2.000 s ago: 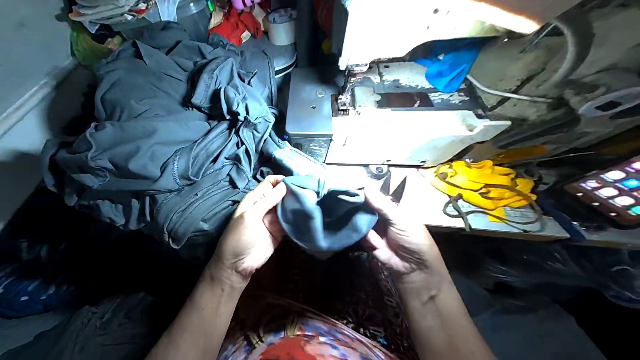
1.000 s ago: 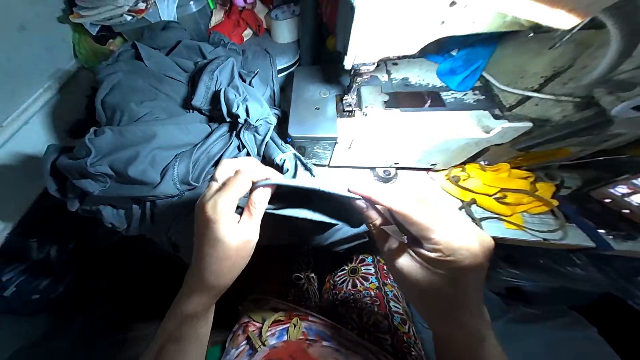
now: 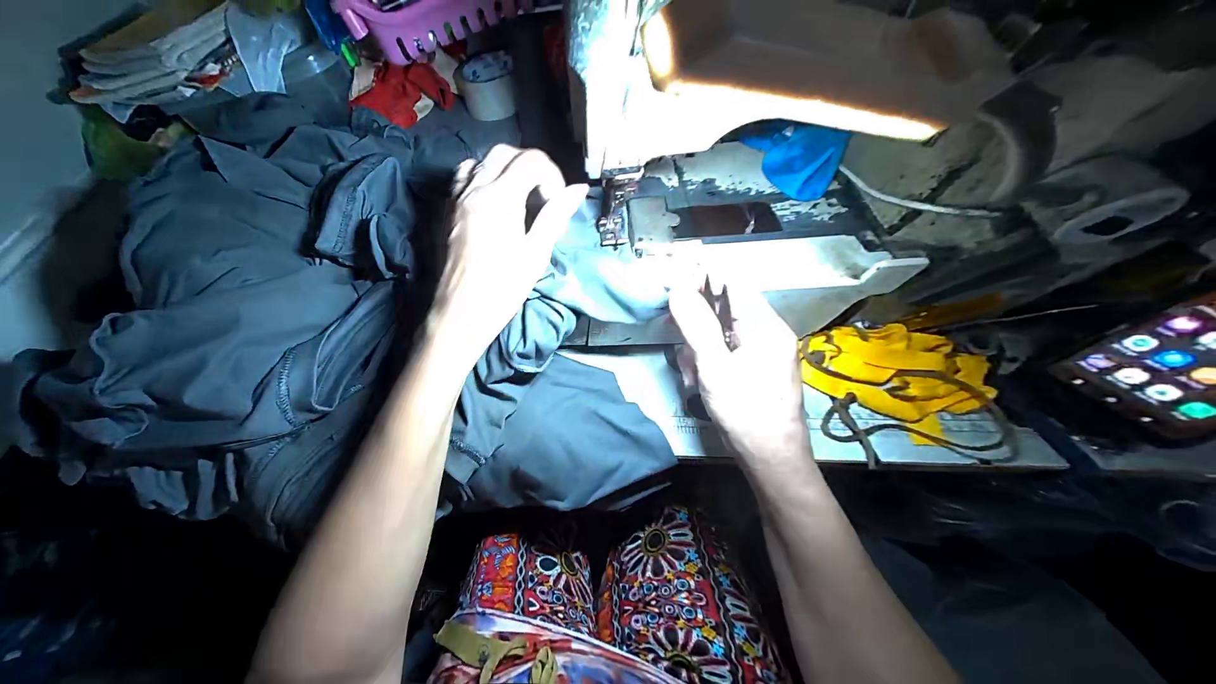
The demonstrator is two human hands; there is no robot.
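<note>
A grey-blue garment piece (image 3: 608, 280) lies on the bed of a sewing machine (image 3: 798, 266), in front of and beside the presser foot (image 3: 614, 214). My left hand (image 3: 508, 228) is at the left of the presser foot, on the cloth, with thumb and index finger apart. My right hand (image 3: 741, 351) is at the right front of the bed, near the cloth's right end, with a small pair of dark-bladed scissors or thread snips (image 3: 719, 306) in it. Cloth also hangs over the table edge below my left hand.
A large heap of grey garments (image 3: 237, 285) fills the left. On the right lie yellow cloth (image 3: 893, 370) with dark cords and a lit phone (image 3: 1149, 366). Blue cloth (image 3: 803, 160) sits behind the bed. A tape roll (image 3: 487, 85), red cloth (image 3: 399, 93) and pink basket (image 3: 427, 24) stand behind.
Both hands have moved forward from the front of the table to the machine, with the grey-blue cloth now at the presser foot. The left hand is no longer pinching the cloth's edge.
</note>
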